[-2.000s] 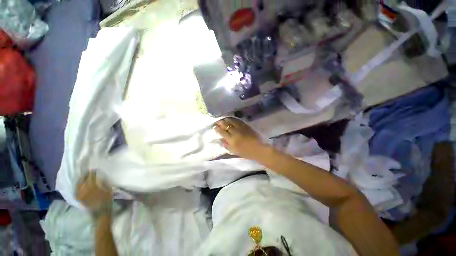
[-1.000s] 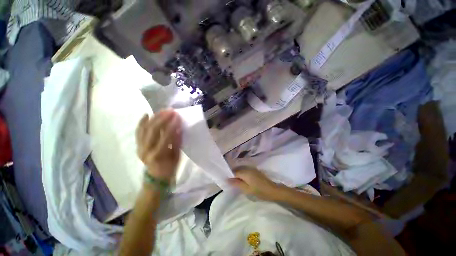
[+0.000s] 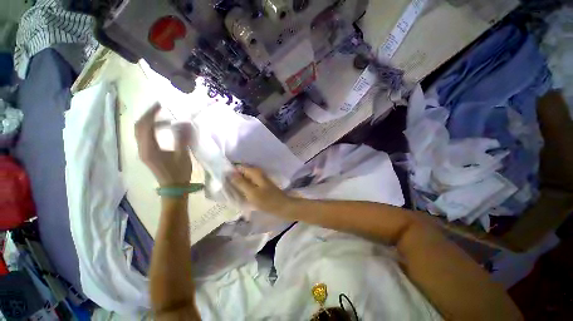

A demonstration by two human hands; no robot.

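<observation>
A white cut fabric piece [image 3: 254,143] lies on the cream table below the needle area of the overlock machine [image 3: 217,47], under the bright lamp glare. My right hand [image 3: 254,187] holds the fabric's near edge, fingers on the cloth. My left hand [image 3: 164,141] is at the fabric's left side, raised and blurred, with thumb and fingers apart; a green band is on its wrist. Glare hides the fabric's far edge and the presser foot. More white cloth hangs over the table edge into my lap.
A long stack of white pieces [image 3: 94,188] drapes at the table's left edge, beside blue-grey cloth [image 3: 47,144]. A tape measure [image 3: 359,88] lies right of the machine head. A cardboard box [image 3: 534,216] at the right holds white and blue cloth.
My left hand has moved left, off the cloth. My right hand has moved left and up along the fabric. The fabric has moved nearer the needle area. The view has shifted slightly.
</observation>
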